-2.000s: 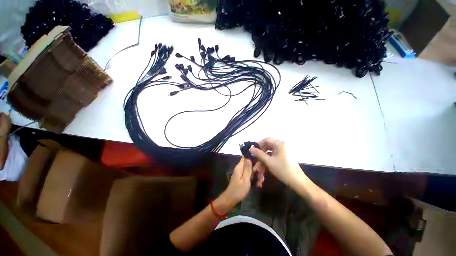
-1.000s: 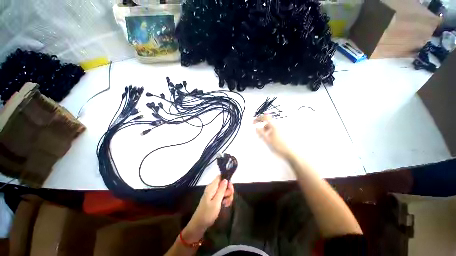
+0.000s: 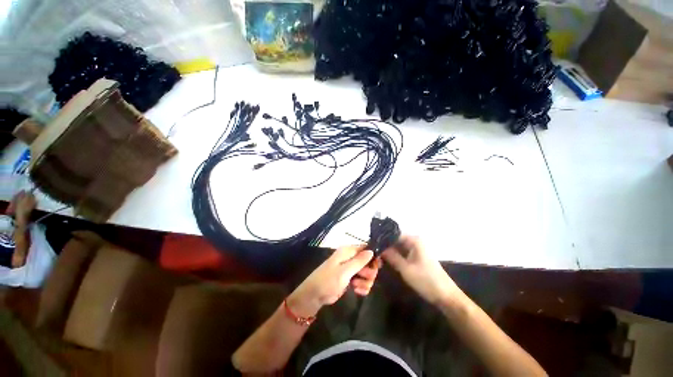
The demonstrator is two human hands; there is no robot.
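Note:
My left hand (image 3: pixel 343 276) grips a coiled black cable (image 3: pixel 384 234) near the table's front edge, with its pale metal plug tip up. A thin twist tie (image 3: pixel 356 237) sticks out on the coil's left side. My right hand (image 3: pixel 417 269), slightly blurred, has its fingers closed on the tie at the coil's right side; the fingertips are partly hidden. A hank of loose black cables (image 3: pixel 373 166) curves over the table at left, connectors at its far end. A supply of twist ties (image 3: pixel 437 153) lies right of the hank.
A large black pile of bundles (image 3: pixel 435 59) is at the back, a smaller pile (image 3: pixel 111 66) at back left. A cardboard stack (image 3: pixel 103 162) stands on the table at left. Cardboard boxes (image 3: pixel 111 298) are below the table. Another person's arm (image 3: pixel 21 228) shows at far left.
My right hand has come back from the tie supply to the coil in my left hand. A thin tie now shows at the coil. The view has shifted left.

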